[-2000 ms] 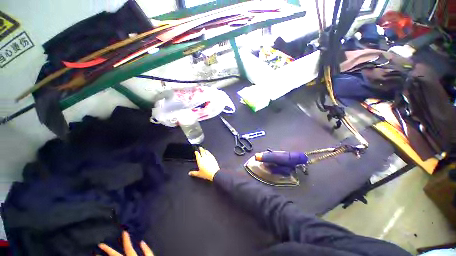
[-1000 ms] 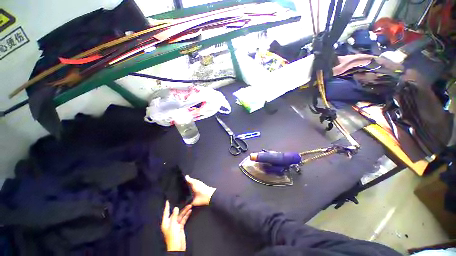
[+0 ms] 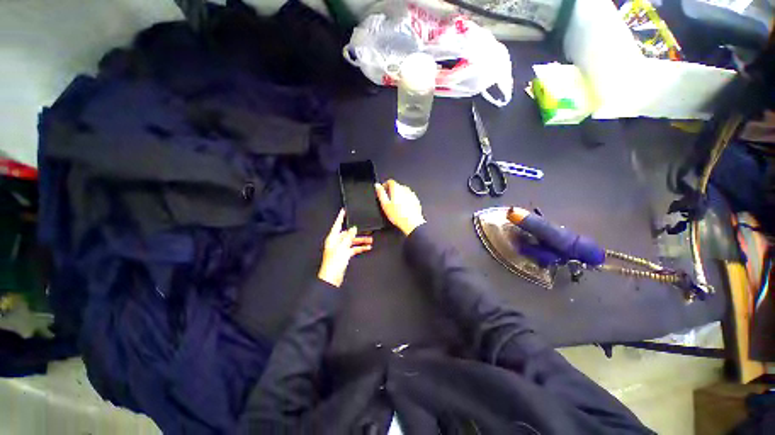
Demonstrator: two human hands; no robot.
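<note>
A black smartphone [image 3: 359, 194] with a dark screen lies at the middle of the dark table [image 3: 442, 310]. My left hand [image 3: 340, 249] holds its lower left edge, fingers at the lower corner. My right hand [image 3: 398, 206] holds its right edge with the thumb side. A heap of navy garments [image 3: 153, 280] with dark grey sections [image 3: 200, 183] lies to the left. The iron [image 3: 544, 244], its handle wrapped in blue-purple cloth, rests to the right of my right hand, untouched.
Shears [image 3: 486, 166] and a white-and-blue cutter [image 3: 519, 170] lie beyond the iron. A clear bottle [image 3: 415, 98] stands before a white plastic bag [image 3: 459, 51]. A green-and-white packet [image 3: 561, 93] is at the back. The ribbed hose [image 3: 646, 268] runs right.
The view has tilted down. My right hand took hold of the phone and drew it nearer; my left hand came from the lower left to the phone's other side.
</note>
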